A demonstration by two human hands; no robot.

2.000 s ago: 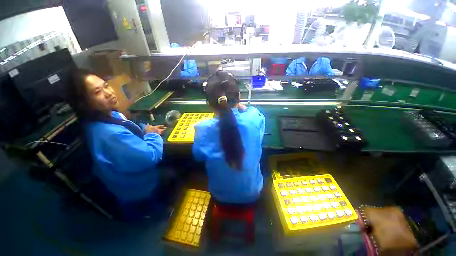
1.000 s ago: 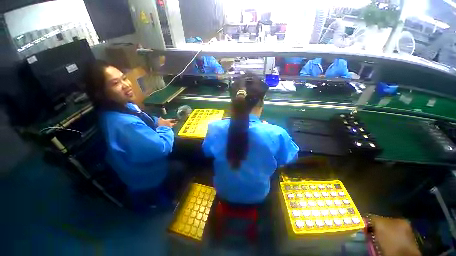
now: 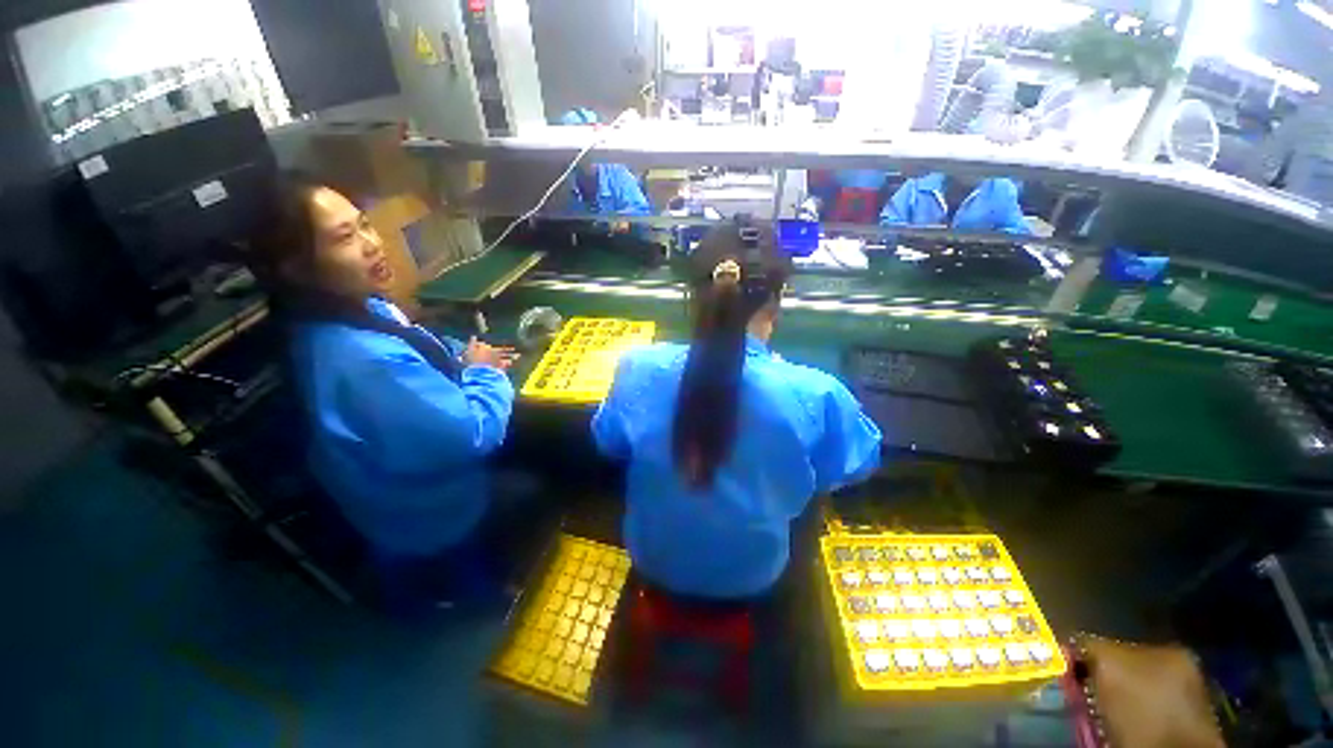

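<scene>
Neither of my hands is in view. Nearest in front of me, a yellow plastic tray (image 3: 946, 612) with rows of whitish parts in its pockets lies low at the right. Another yellow tray (image 3: 564, 617) lies low to the left of a red stool (image 3: 693, 643). A third yellow tray (image 3: 589, 361) lies on the green bench (image 3: 1170, 383). A black component tray (image 3: 1041, 398) with small pale parts sits on the bench at the right, beside a flat black tray (image 3: 930, 401).
A person in a blue smock (image 3: 731, 460) sits on the stool, back to me. Another person (image 3: 395, 424) is at the left, beside dark monitors (image 3: 190, 197). A brown bag (image 3: 1151, 693) is low at the right. More blue-clad people are behind the bench.
Over the two seconds, the view has shifted so the bench and people sit further right. The seated person's right elbow has moved outward. The left person's head has turned somewhat toward the bench.
</scene>
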